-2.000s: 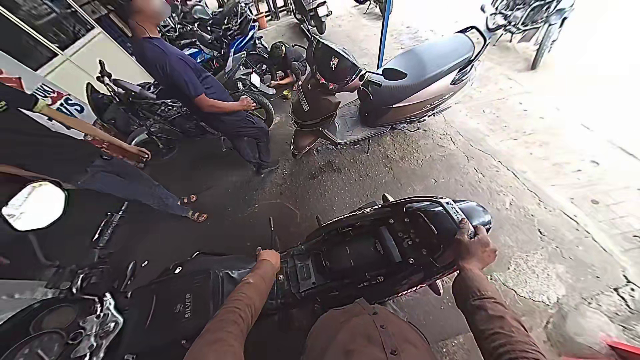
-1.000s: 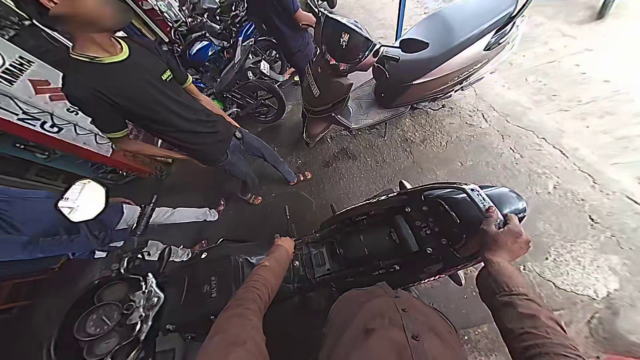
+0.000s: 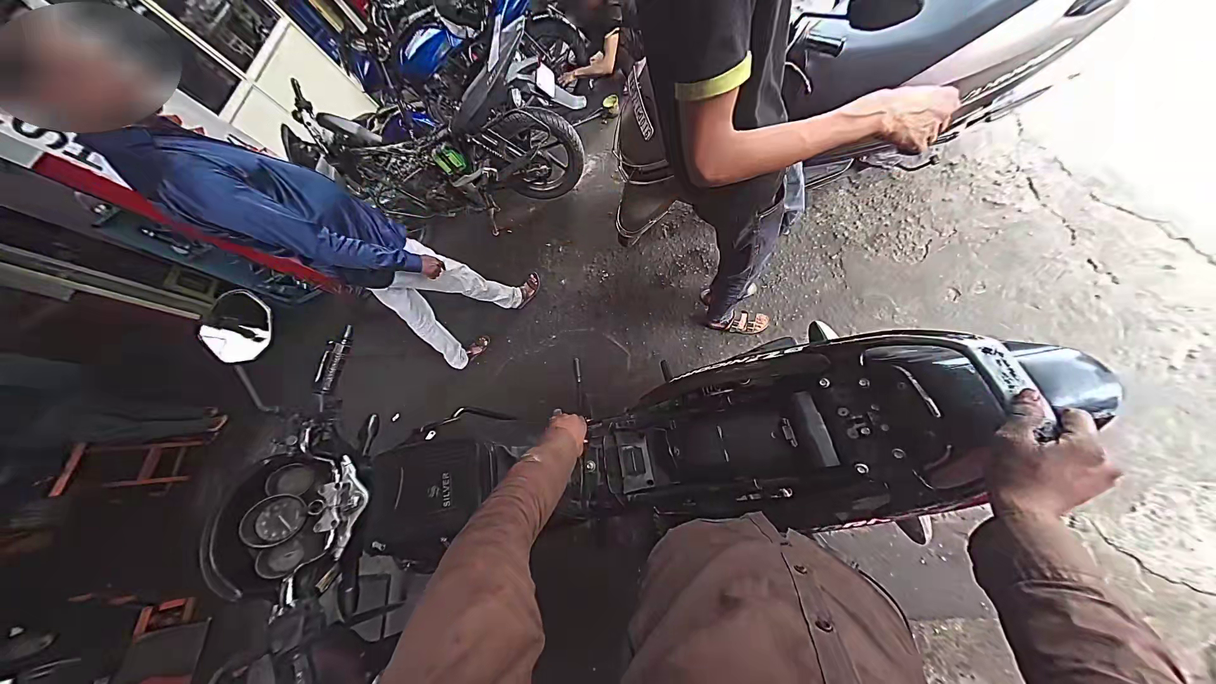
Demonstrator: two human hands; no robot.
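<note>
A black motorcycle with its seat off stands in front of me, its front at the left. My left hand (image 3: 568, 432) is closed at the frame behind the fuel tank (image 3: 408, 489); what its fingers grip is hidden. At the tail, my right hand (image 3: 1054, 461) rests on the end of the grab rail (image 3: 1002, 370), fingers curled over it. Between my hands lie the uncovered seat frame (image 3: 731, 442) and the black tail panel (image 3: 902, 399). The handlebar, round gauges (image 3: 274, 521) and a mirror (image 3: 237, 328) are at the left.
A person in a black shirt (image 3: 722, 123) stands beyond the tail, near a parked scooter (image 3: 950, 43). Another in a blue jacket (image 3: 275, 195) is at the left. Parked motorcycles (image 3: 513, 142) and a crouching person (image 3: 603, 57) are further back. Cracked concrete (image 3: 1121, 237) lies at the right.
The person in the black shirt has moved from the left to the right, beside the scooter. The person in blue now shows more fully. Both my hands stay at the same places on the motorcycle.
</note>
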